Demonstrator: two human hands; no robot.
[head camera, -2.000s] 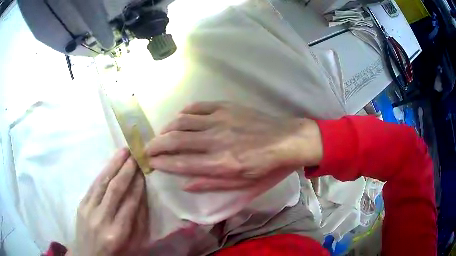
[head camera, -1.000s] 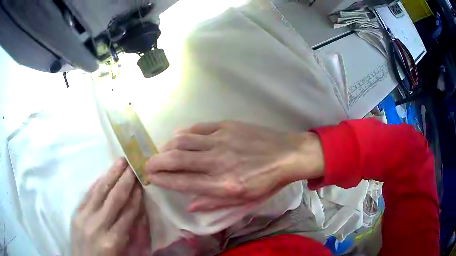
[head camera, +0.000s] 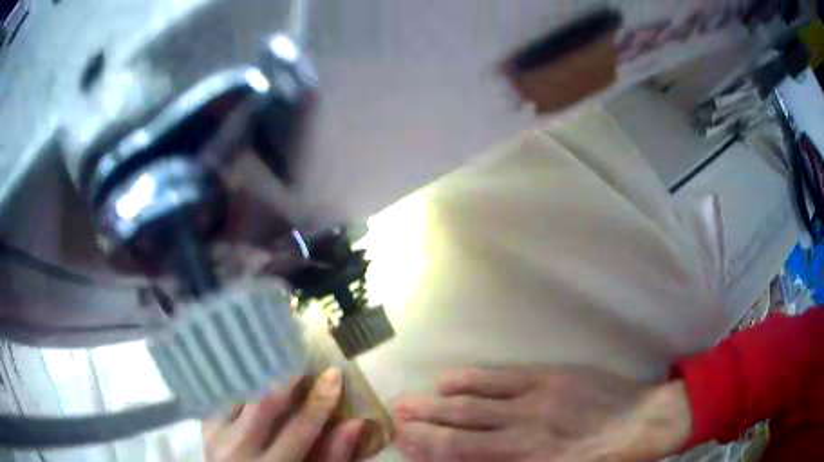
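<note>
Beige cloth (head camera: 542, 262) lies spread beside and below the sewing machine head (head camera: 407, 90). A flat yellowish-brown strip (head camera: 366, 395) lies on it below the small ribbed knob (head camera: 362, 332). My left hand (head camera: 285, 424) is at the strip's left side, its fingertips at the strip's lower part; the pale tension dial and picture edge hide part of it, and its grip is unclear. My right hand (head camera: 542, 415) rests flat on the cloth right of the strip, holding nothing visible. The needle is hidden.
The large pale ribbed tension dial (head camera: 230, 343) and shiny metal parts fill the left foreground. Narrow beige pieces (head camera: 736, 108) lie at the upper right, near dark scissors (head camera: 802, 171). Blue material (head camera: 807, 271) shows at the right edge.
The view has moved close to the machine head, which now fills the upper left. My left fingertips have come up onto the strip. My right fingertips are now off it, on the cloth.
</note>
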